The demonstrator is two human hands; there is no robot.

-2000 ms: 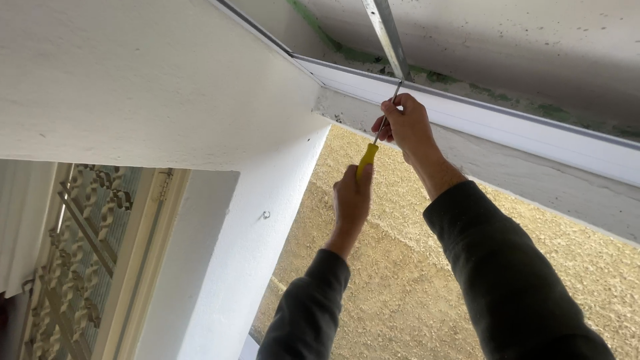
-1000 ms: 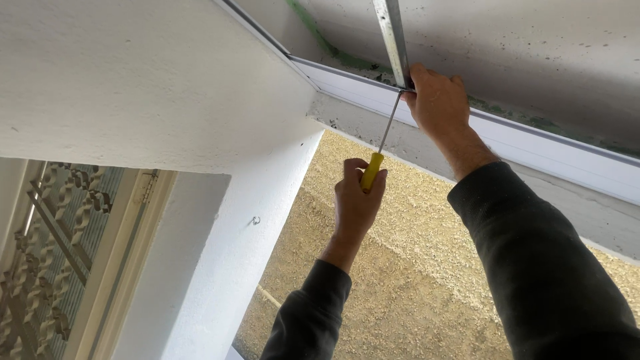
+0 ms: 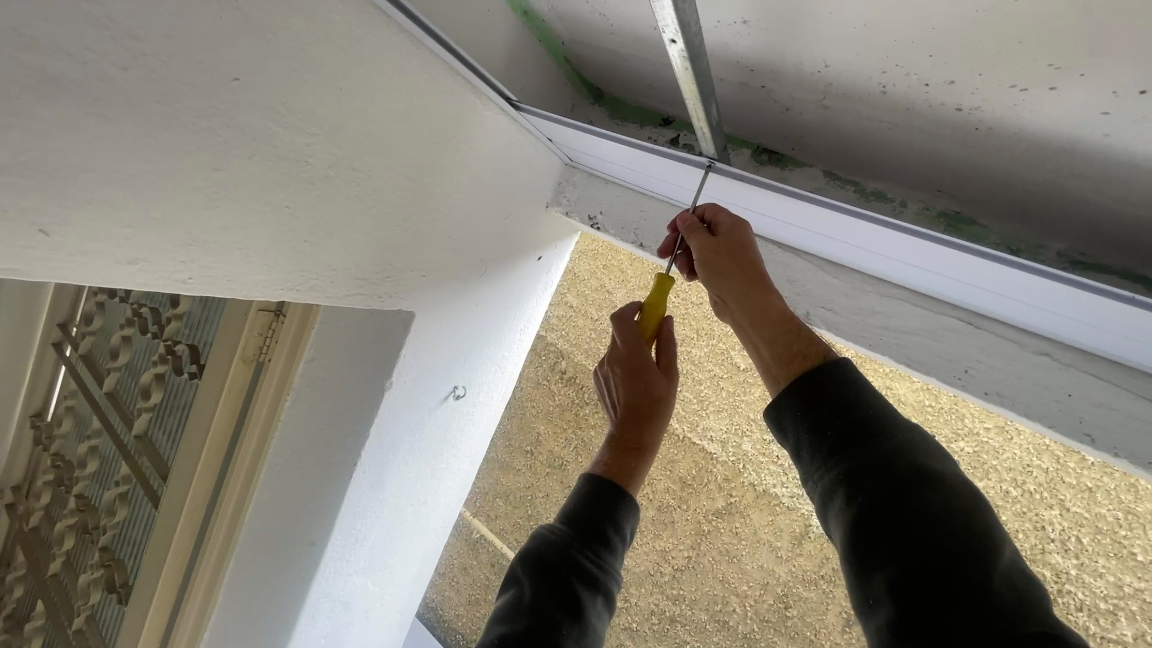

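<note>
My left hand (image 3: 637, 382) grips the yellow handle of a screwdriver (image 3: 656, 309), which points upward. Higher up, the fingers of my right hand (image 3: 720, 252) pinch the metal shaft. The shaft's tip touches or nearly touches the edge of a white plastic trim strip (image 3: 837, 220), just below the lower end of a galvanized metal profile (image 3: 689, 76). Whether a screw sits at the tip is too small to tell.
A white plastered wall (image 3: 270, 153) fills the upper left, with a small metal hook (image 3: 459, 392) on the pillar. A window with twisted metal grillwork (image 3: 117, 405) is at lower left. A concrete beam (image 3: 945, 360) runs under the strip, before a rough tan wall (image 3: 738, 504).
My right hand has come down from the metal profile's end, where it was a second ago, and is back on the screwdriver's shaft. My left hand has kept hold of the handle.
</note>
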